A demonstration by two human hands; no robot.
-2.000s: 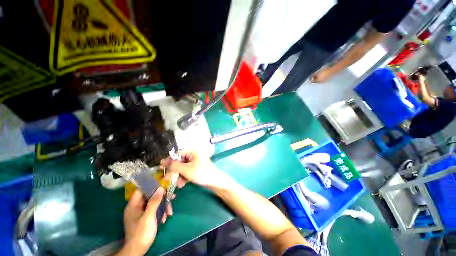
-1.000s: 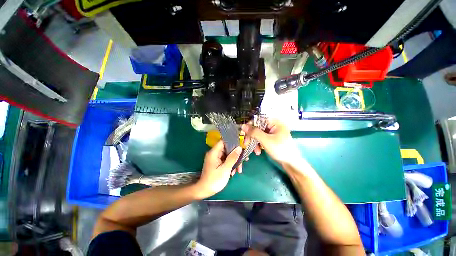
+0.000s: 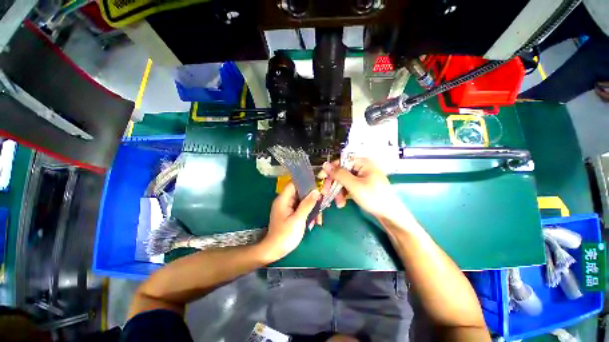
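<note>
My left hand is closed around a fanned bundle of thin grey wires, its loose ends pointing up toward the machine. My right hand is just right of it, fingertips pinched near the tooling, with a second, paler wire bunch in and under its fingers. Whether a single wire is between the fingertips is too small to tell. The black press tooling stands directly ahead of both hands. A yellow part shows partly behind the left hand.
A spare wire bundle lies at bench left, its frayed end over a blue bin. A lamp head and metal bar are right of the tooling. A red bin stands behind; a blue bin with wrapped bundles is at right.
The view has swung from a tilted angle to looking straight at the bench. Over the last second both hands stay at the tooling, with only small finger shifts.
</note>
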